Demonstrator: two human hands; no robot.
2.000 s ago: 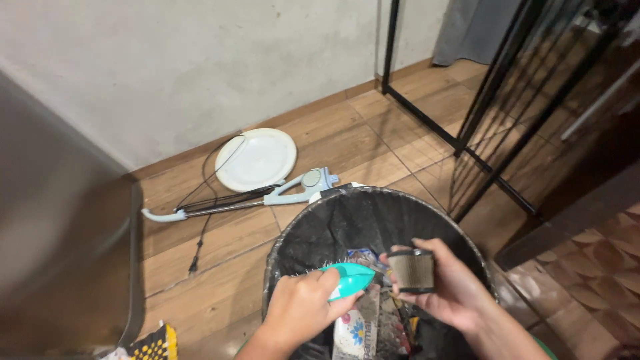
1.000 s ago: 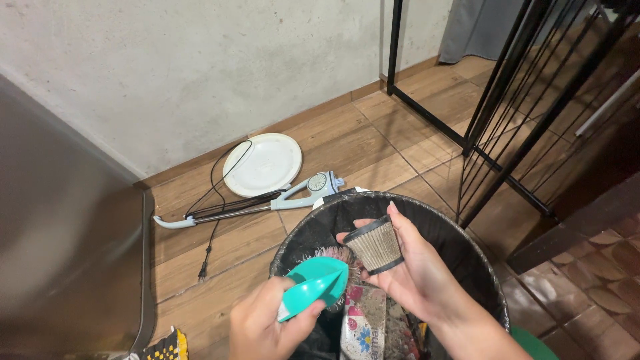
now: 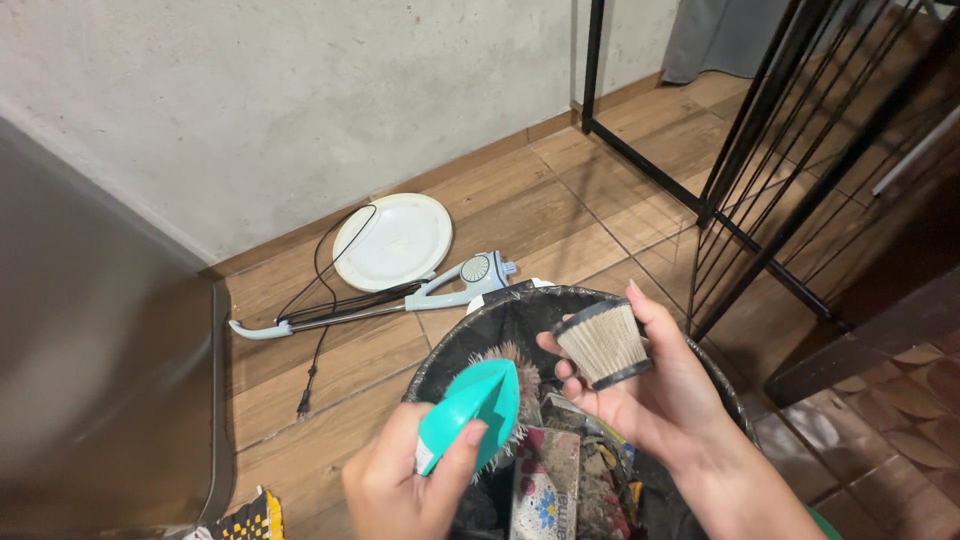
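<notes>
My left hand grips a teal plastic scrub brush, its pale, worn bristles facing right. In my right hand is a cone-shaped pleated vacuum filter with dark rims, its wider end up and tilted. Brush and filter are apart, both over a round bin lined with a black bag. Inside the bin lie a dusty printed carton and grey, dusty refuse.
Behind the bin, a light-blue upright vacuum body with a corded handle lies on the wood-look tile floor beside a white round lid. A black metal rack stands right, a steel-coloured appliance left, a yellow-black woven item lower left.
The filter has turned in my right hand, showing more of its pleated side than two seconds ago. The brush has tilted upward in my left hand, and its bristles now show on the right.
</notes>
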